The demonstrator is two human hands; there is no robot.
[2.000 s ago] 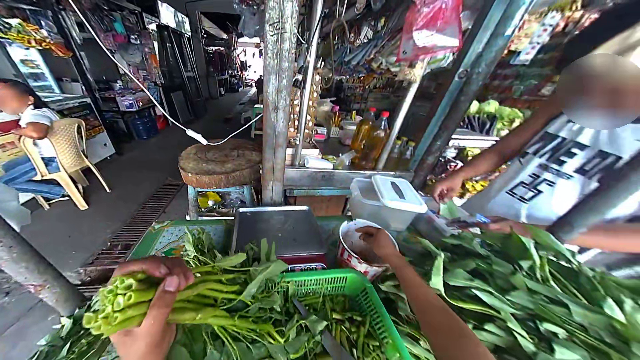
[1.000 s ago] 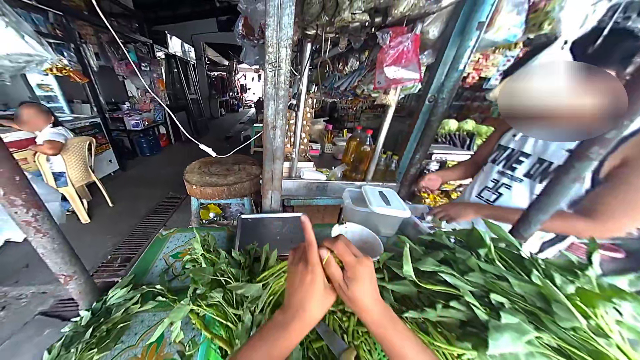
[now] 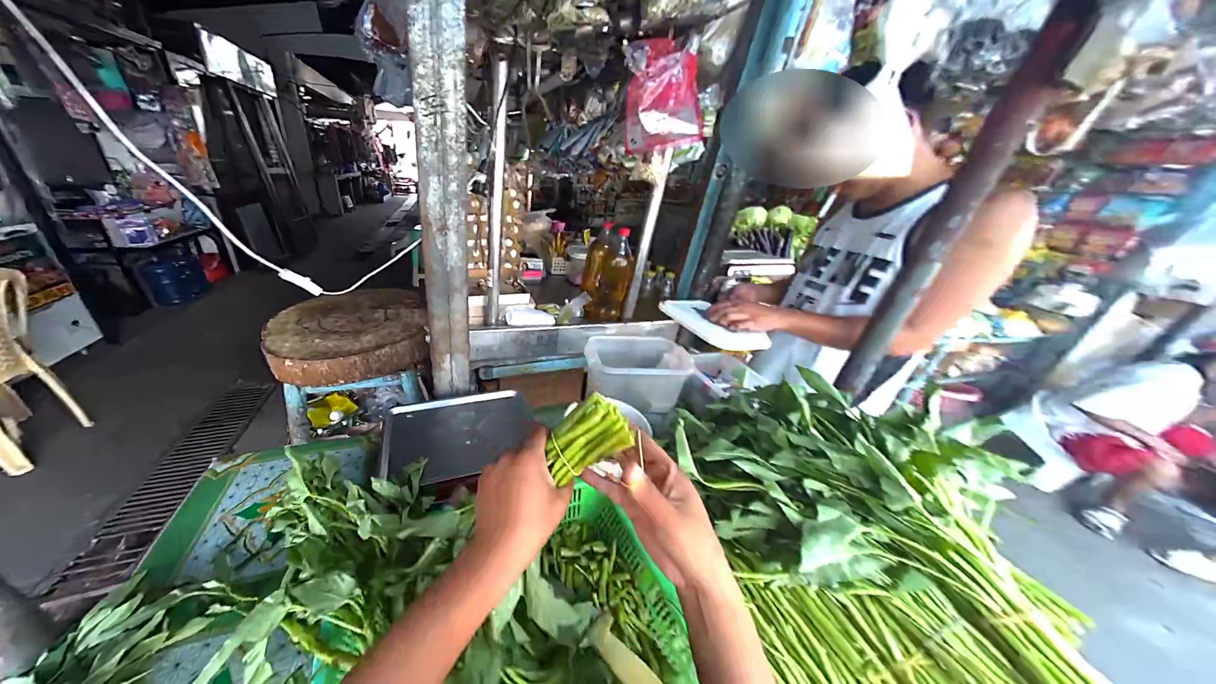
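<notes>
My left hand (image 3: pixel 522 494) is closed around a bundle of green leafy-vegetable stems (image 3: pixel 587 439), whose cut ends point up and to the right. A thin rubber band circles the stems. At the bundle's right side, my right hand (image 3: pixel 655 494) pinches a stretched part of a band between thumb and fingers. Below both hands, a green plastic basket (image 3: pixel 655 579) holds short cut stem pieces, partly covered by leaves. Behind the hands stands a round white tub (image 3: pixel 632 416), mostly hidden.
A flat scale platform (image 3: pixel 456 439) lies behind my left hand. Long-stemmed greens (image 3: pixel 855 551) are heaped at right, more leaves (image 3: pixel 351 570) at left. Beyond stand a clear plastic bin (image 3: pixel 638 372), a round wooden block (image 3: pixel 347 332), a metal post (image 3: pixel 443 190) and a person (image 3: pixel 855 256) holding a white lid.
Two seconds ago my left hand held the bundle at left and my right hand was in the white tub; both hands are now together at the bundle. The person at right now holds the bin's lid.
</notes>
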